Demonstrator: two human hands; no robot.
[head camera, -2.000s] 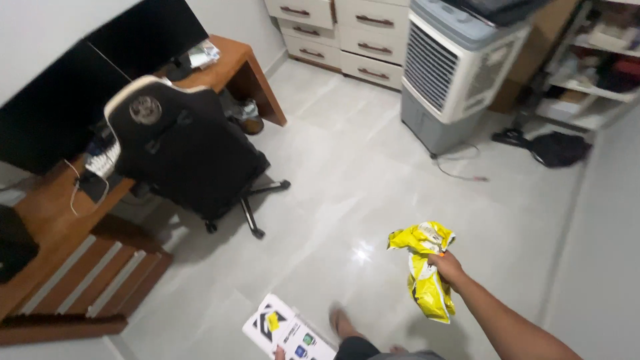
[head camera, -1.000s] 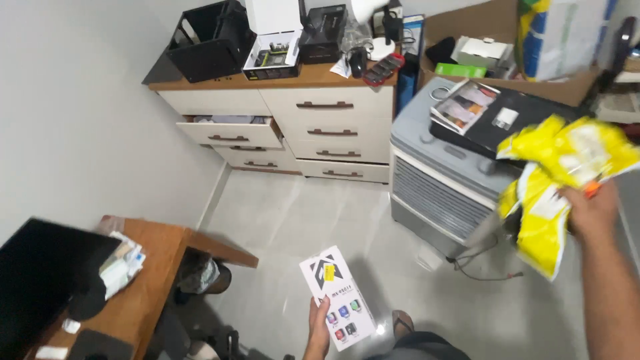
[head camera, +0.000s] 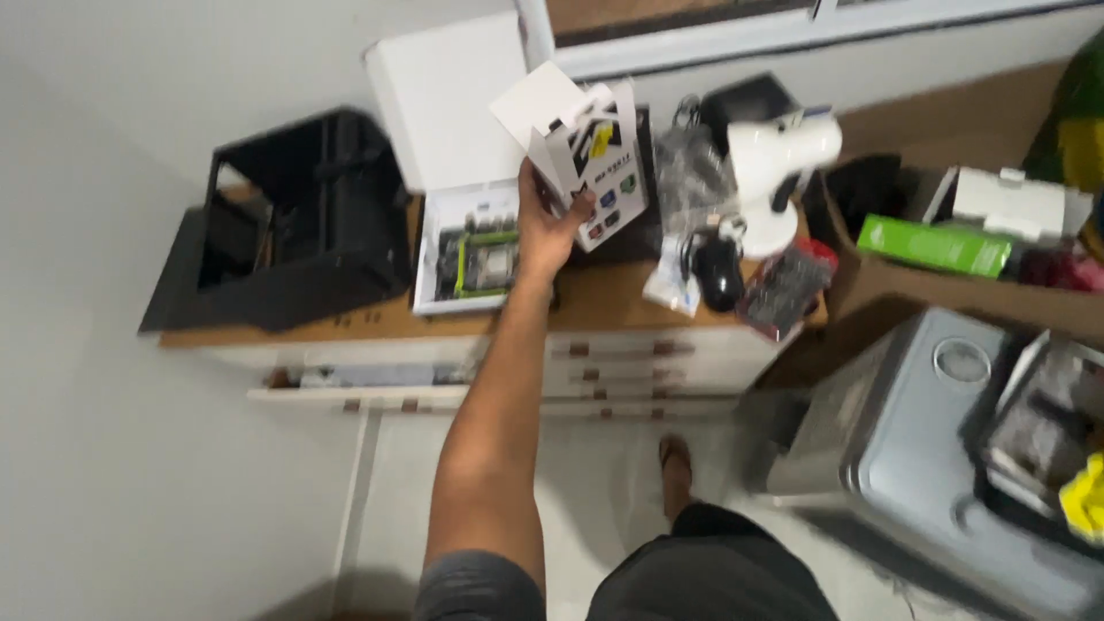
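My left hand (head camera: 552, 220) grips a white cardboard box (head camera: 608, 164) with an open top flap, a yellow sticker and small coloured pictures on its face. I hold it above the wooden dresser top (head camera: 595, 302). Just left of the hand, a motherboard (head camera: 483, 259) with green edging lies in an open box whose white lid (head camera: 453, 103) stands up. Behind the held box, a dark box is partly hidden. My right hand is out of view. A piece of yellow plastic bag (head camera: 1085, 500) shows at the right edge, over the air cooler.
A black computer case (head camera: 302, 216) stands on the dresser's left. To the right are a white lamp (head camera: 763, 185), a black mouse (head camera: 718, 272) and a red-and-grey package (head camera: 787, 289). A cardboard box (head camera: 906, 289) and a grey air cooler (head camera: 914, 431) flank the dresser. One drawer (head camera: 371, 392) is pulled out.
The view has swung to the dresser. My left hand has brought the white box from above the floor to over the dresser top. My right hand, earlier holding the yellow bag, has left the view.
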